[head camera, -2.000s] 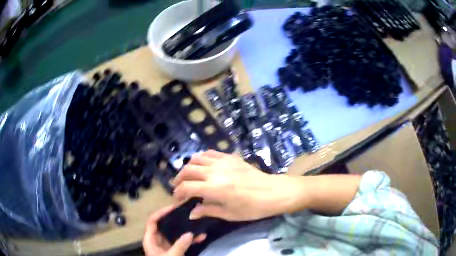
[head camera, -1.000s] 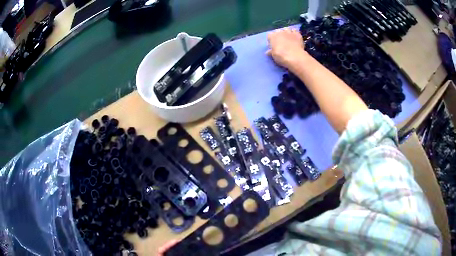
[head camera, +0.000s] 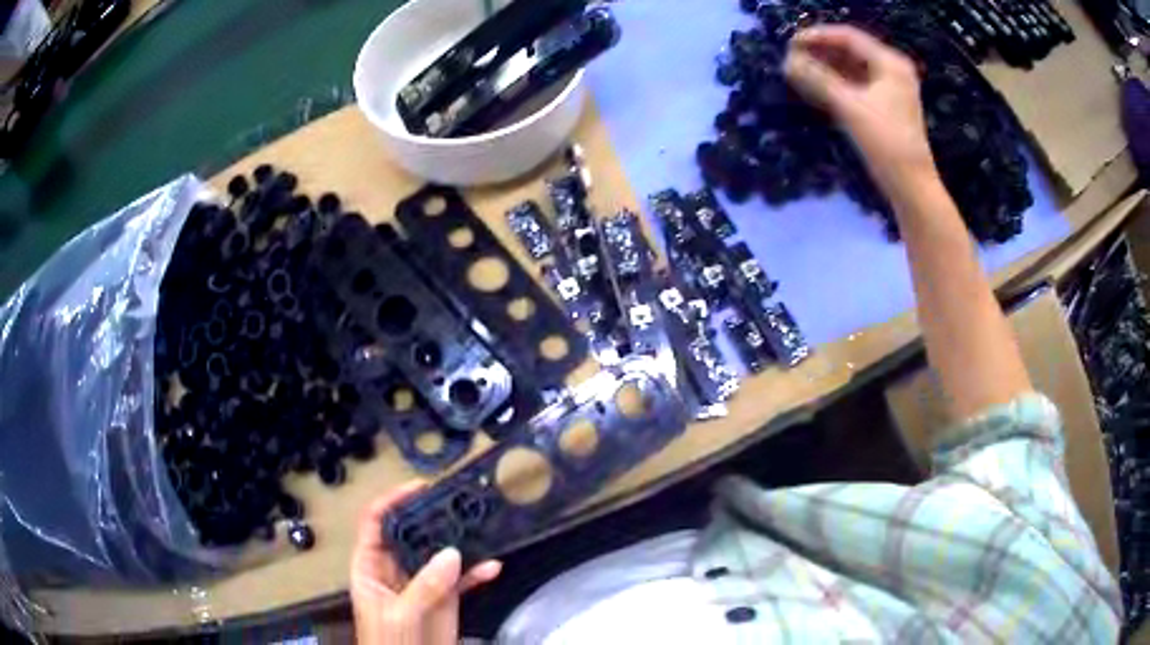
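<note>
My left hand (head camera: 410, 580) holds a black front panel (head camera: 549, 460) by its left end, above the front edge of the bench. Its round holes show; several toward the right are open, and the left end looks filled or recessed. My right hand (head camera: 864, 95) is over the right pile of knobs (head camera: 940, 139) on the blue sheet, fingertips bent together; whether a knob is between them cannot be told. More black panels (head camera: 416, 315) lie mid-bench beside fanned-out circuit boards (head camera: 643, 296).
A white bowl (head camera: 473, 160) holds assembled panels (head camera: 505, 69). A clear plastic bag (head camera: 82, 378) spills black knobs (head camera: 252, 340) at left. An open cardboard box (head camera: 1009, 391) stands at right. A green conveyor (head camera: 214, 88) runs behind. Long black strips (head camera: 1009, 25) lie far right.
My left hand has come further into view, raising the panel. My right hand has moved right, from the blue sheet at the pile's left side to over the pile.
</note>
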